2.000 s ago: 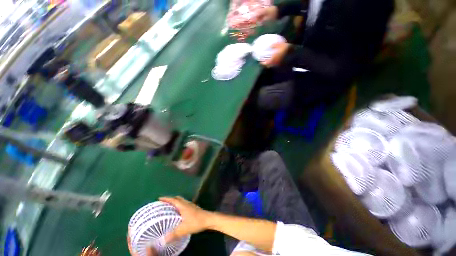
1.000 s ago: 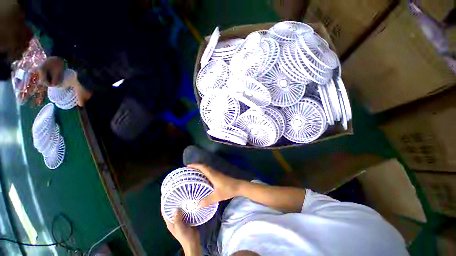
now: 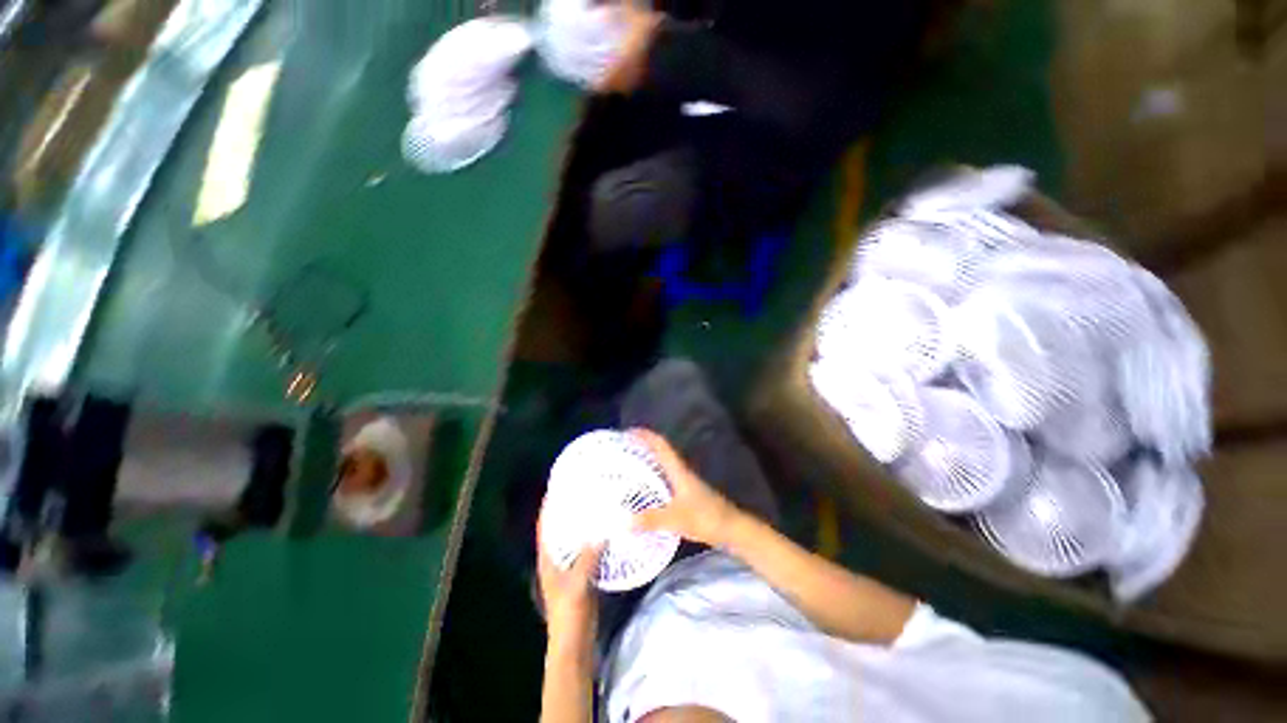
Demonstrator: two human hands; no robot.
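A small stack of white fan grilles [image 3: 600, 494] is in front of my body at the lower middle, beside the bench edge. My left hand [image 3: 568, 576] holds it at its lower left side. My right hand [image 3: 680, 494] holds its right side, with the thumb over the top disc. The picture is blurred, so how many grilles are in the stack cannot be told. A carton [image 3: 790, 389] heaped with loose white grilles [image 3: 1016, 374] stands on the right.
The green bench [image 3: 282, 607] is on the left, with the press [image 3: 191, 466] and its fixture [image 3: 378, 473], a pale paper slip [image 3: 237, 141] and a thin cable. More grilles [image 3: 459, 92] lie at its top edge by a co-worker's hand [image 3: 631, 50]. A blue stool [image 3: 720, 276] and brown cartons [image 3: 1171, 113] also show.
The view has swung back left, so the press and fixture show again. Both hands still hold the grilles, which appear as a tighter, rounder stack than one second ago.
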